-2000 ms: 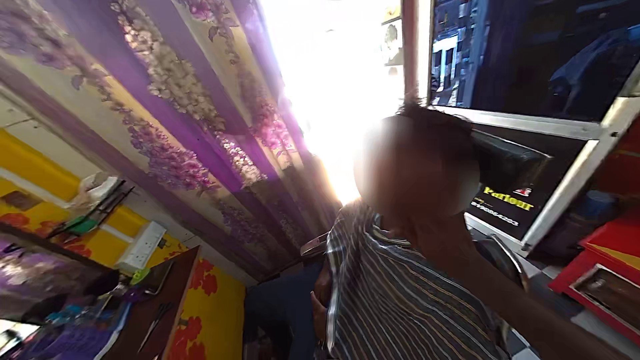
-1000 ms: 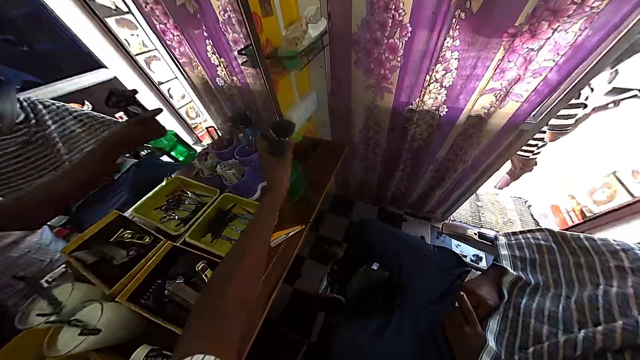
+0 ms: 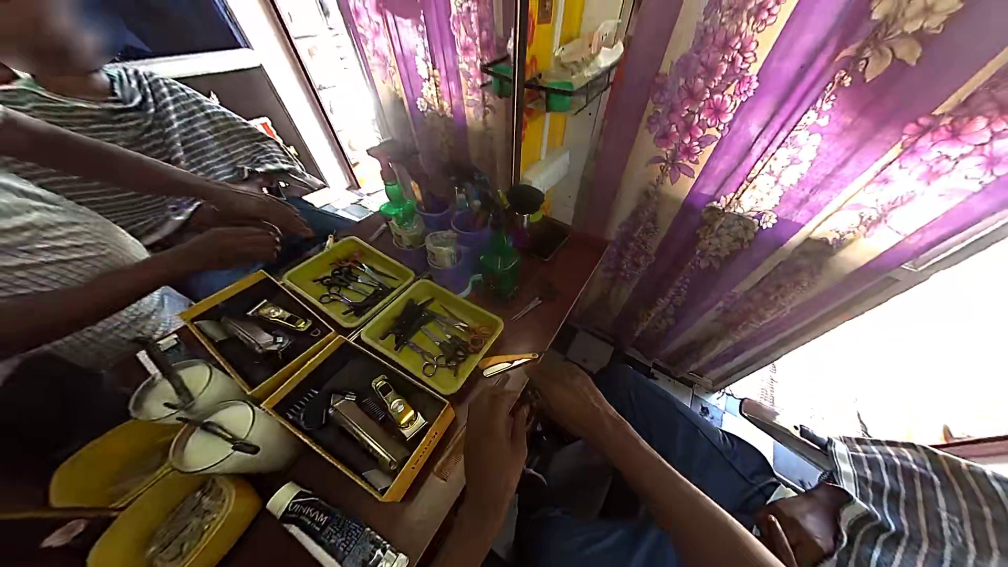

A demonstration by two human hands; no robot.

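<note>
My left hand [image 3: 496, 445] and my right hand [image 3: 571, 398] are close together at the counter's edge, fingers bent inward. Something small and dark shows between them, too hidden to name. Just beyond the fingertips is a straight razor with an orange handle [image 3: 508, 364]; whether a finger touches it I cannot tell. Left of the hands, a yellow-edged box [image 3: 437, 450] holds hair clippers [image 3: 366, 433] and a gold trimmer [image 3: 398, 405]. Behind it, a yellow-green tray [image 3: 490, 319] holds scissors and dark clips. A comb [image 3: 449, 465] lies beside my left hand.
A seated person in a striped cape [image 3: 921, 496] is at right. A mirror on the left reflects the counter and people. A green spray bottle [image 3: 500, 268] and a black round brush [image 3: 525, 199] stand farther back. A tube [image 3: 331, 528] and a white-filled cup [image 3: 232, 437] are nearer.
A hand that was at the dark round brush at the counter's back has come away from it. Both my hands are now together at the counter's edge. The view has swung from the seated person to the counter.
</note>
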